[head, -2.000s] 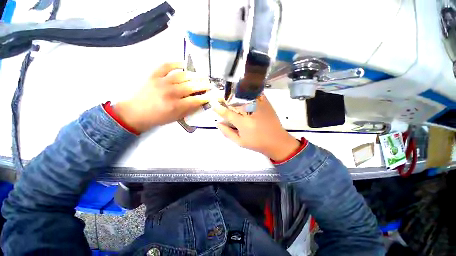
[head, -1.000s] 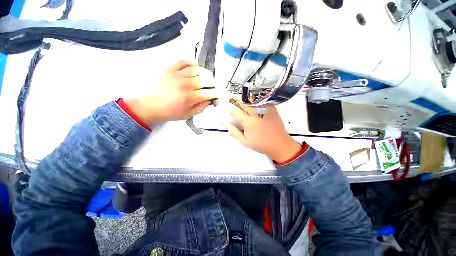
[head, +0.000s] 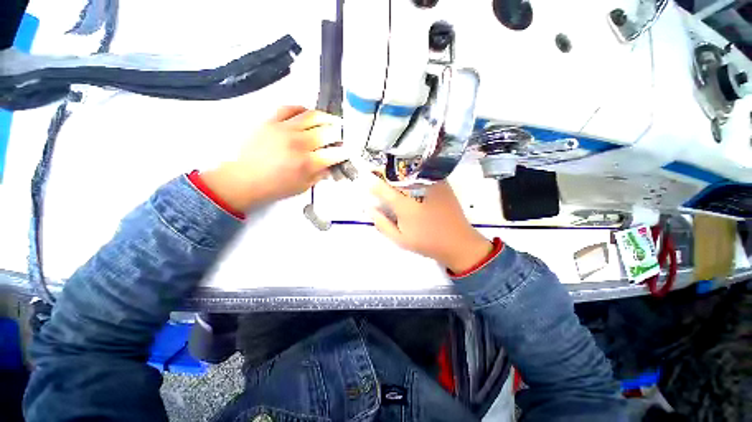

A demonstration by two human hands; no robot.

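A dark narrow collar piece [head: 331,70] runs down along the left side of the white sewing machine head [head: 367,74] and goes under my left hand [head: 289,157]. A small dark end of it shows at my left fingertips, left of the needle area. My left hand presses on the piece, fingers bent. My right hand [head: 429,216] is at the right of the needle area, thumb and fingers close together near the presser foot. What its fingertips touch is too bright and blurred to tell. The needle is hidden behind the machine's metal guard [head: 453,124].
Dark strips [head: 157,82] lie at the table's upper left, and a thin dark cord [head: 41,181] runs down the left side. A flat black rectangle [head: 530,194] lies on the machine bed. A beige square [head: 591,260], a green and white packet [head: 637,254] and red handles [head: 665,268] are at right.
The view has shifted and the machine head sits differently in it. The dark piece beside the head, hidden two seconds ago, now shows above my left hand. Both hands stay near the needle area.
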